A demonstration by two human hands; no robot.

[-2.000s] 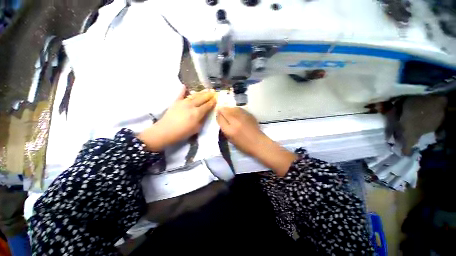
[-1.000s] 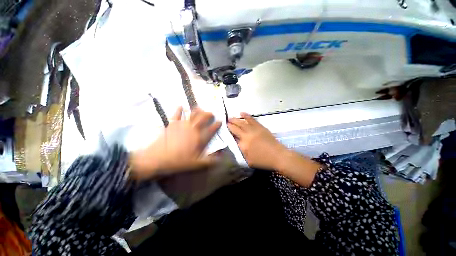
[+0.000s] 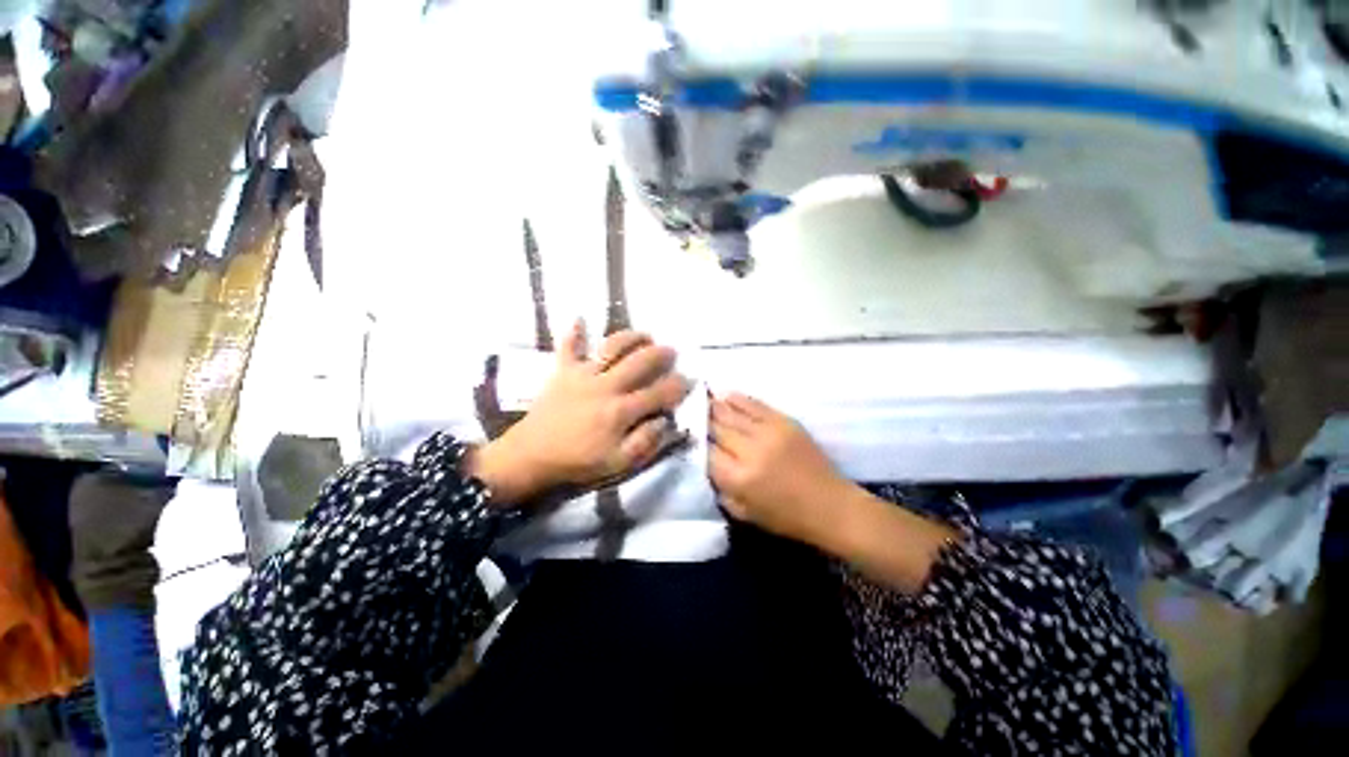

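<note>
A large garment panel (image 3: 444, 178), white side up with narrow dark brown strips, lies left of and in front of the sewing machine (image 3: 1036, 111), and its near end hangs over the table's front edge. My left hand (image 3: 599, 414) lies on the panel with its fingers bent over the cloth near the front edge. My right hand (image 3: 769, 462) pinches the panel's right edge between thumb and fingers. The presser foot area (image 3: 725, 244) is blurred, beyond both hands. Whether cloth lies under the needle cannot be told.
Small snips (image 3: 940, 200) with dark and red loops lie on the bed under the machine arm. Brown cut pieces (image 3: 193, 119) are heaped at the left, beyond a tan taped patch (image 3: 148, 348). A layered bundle (image 3: 1258, 510) hangs at the right end. Orange cloth (image 3: 37, 606) shows at far left.
The panel has come towards me, away from the needle, and its near end now hangs flat at the front edge. My left hand has moved right, close to my right hand. The view has shifted.
</note>
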